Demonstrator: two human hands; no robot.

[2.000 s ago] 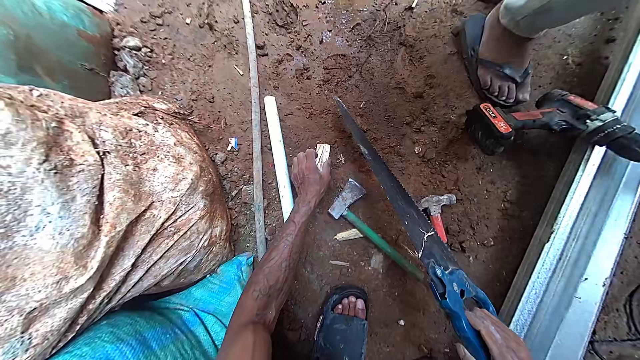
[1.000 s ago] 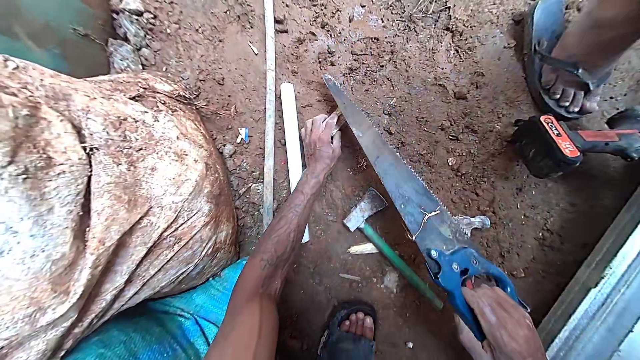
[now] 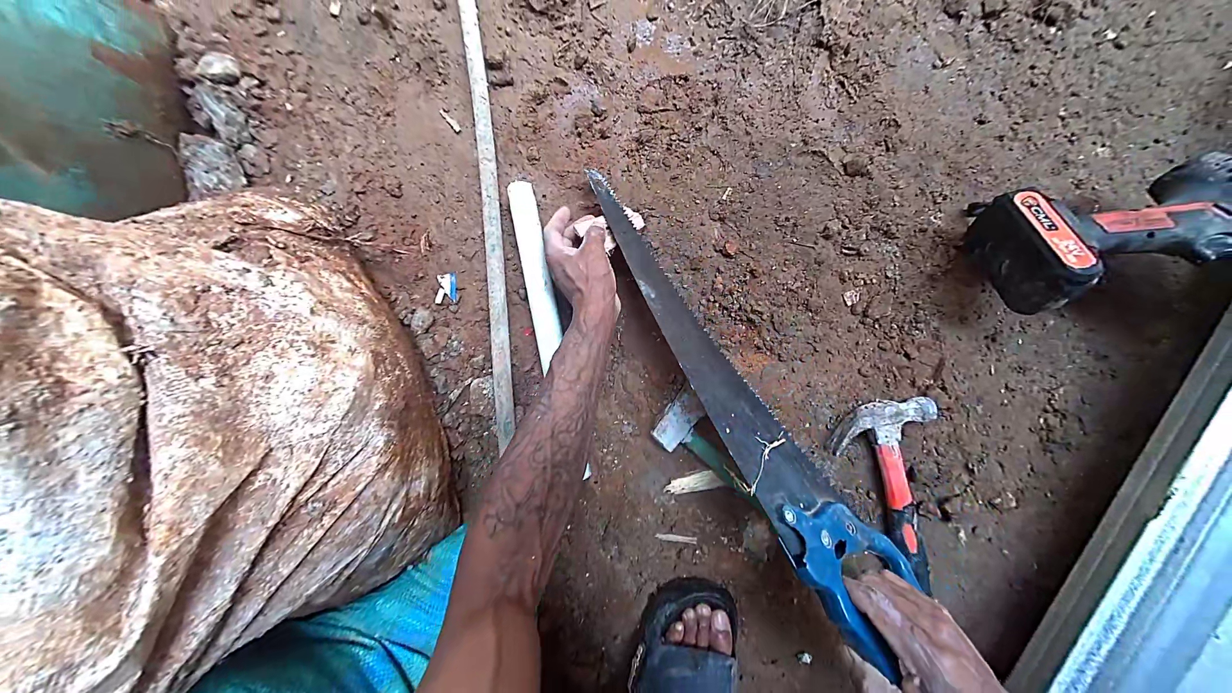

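My left hand [image 3: 582, 260] grips a small piece of wood [image 3: 602, 227] just above the muddy ground, beside a white pipe [image 3: 534, 269]. The tip of a handsaw [image 3: 703, 356] lies close to this piece; whether they touch I cannot tell. My right hand [image 3: 914, 626] is closed on the saw's blue handle [image 3: 833, 568] at the lower right. Under the blade is a hatchet [image 3: 680, 421] with a green handle, partly covered. A claw hammer [image 3: 890, 452] with a red and black handle lies right of the saw.
A long thin rod [image 3: 489, 192] lies left of the pipe. A large dirty sack [image 3: 241, 414] bulges at left over blue woven sheeting [image 3: 385, 597]. A cordless drill [image 3: 1068, 241] is at right, above a metal-edged frame [image 3: 1155, 568]. My sandaled foot [image 3: 688, 635] stands at the bottom.
My left hand has turned, showing the wood piece between its fingers, off its earlier place on the ground. The saw blade now passes over the hatchet. The other person's foot has left the view.
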